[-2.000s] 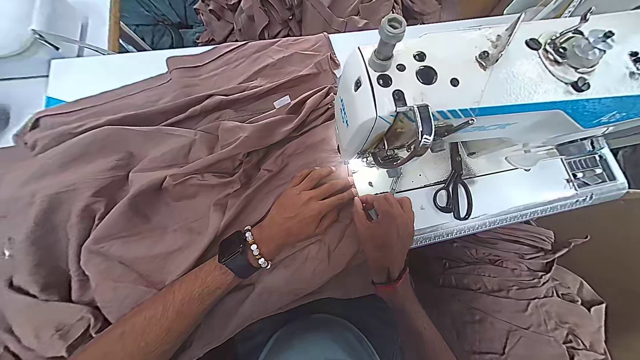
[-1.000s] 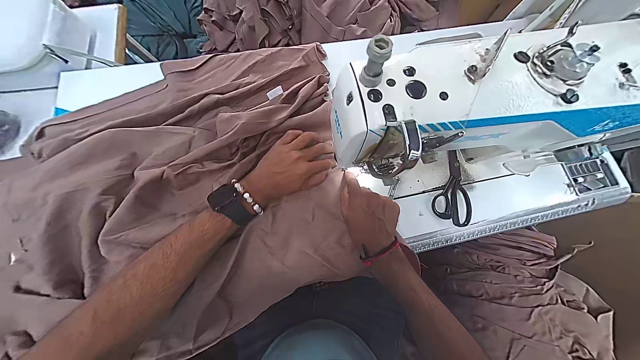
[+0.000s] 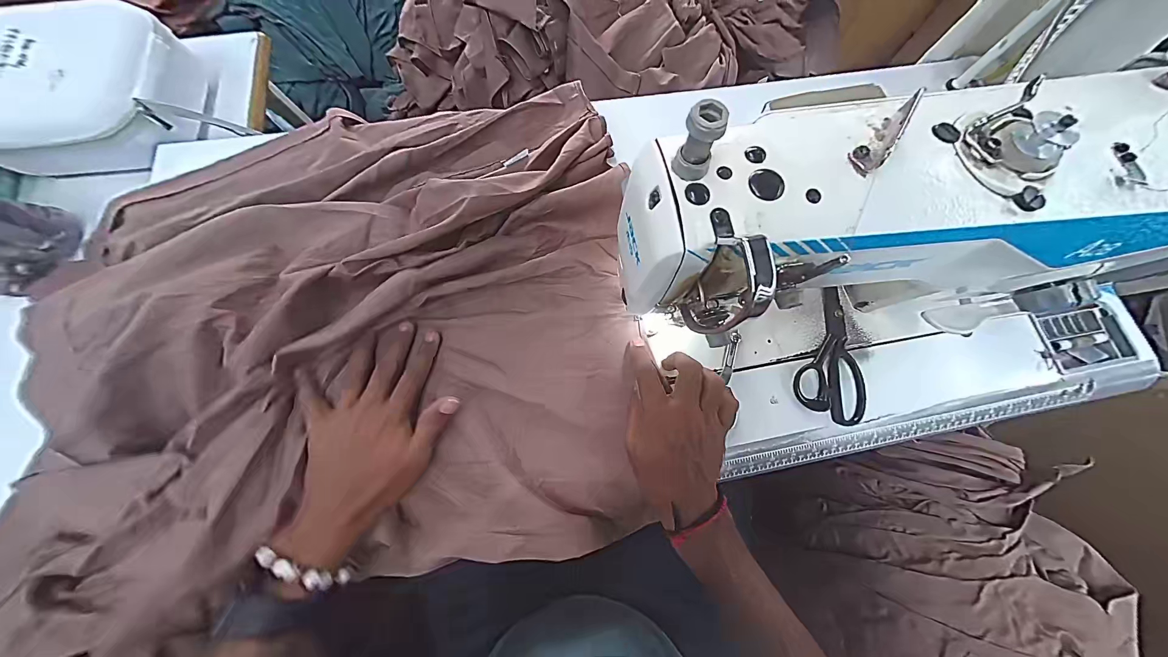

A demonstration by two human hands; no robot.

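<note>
A large piece of brown fabric (image 3: 529, 392) covers the left part of the table, its right edge running under the head of a white sewing machine (image 3: 803, 201). My left hand (image 3: 370, 447) lies flat on the cloth with its fingers apart, well to the left of the needle area. Close to the lit needle area, my right hand (image 3: 680, 424) rests at the fabric's edge with the index finger extended and the other fingers curled; whether it pinches the cloth is hidden. Black-handled scissors (image 3: 832, 365) lie on the machine bed, right of that hand.
More brown fabric (image 3: 958, 538) hangs in a heap below the table's front edge, and another pile (image 3: 584, 46) is behind the table. A measuring tape strip (image 3: 912, 433) runs along the front edge. At the upper left stands another white machine (image 3: 73, 73).
My left hand has moved left across the fabric, away from the needle area, and its fingers have spread. My right hand remains near the needle area.
</note>
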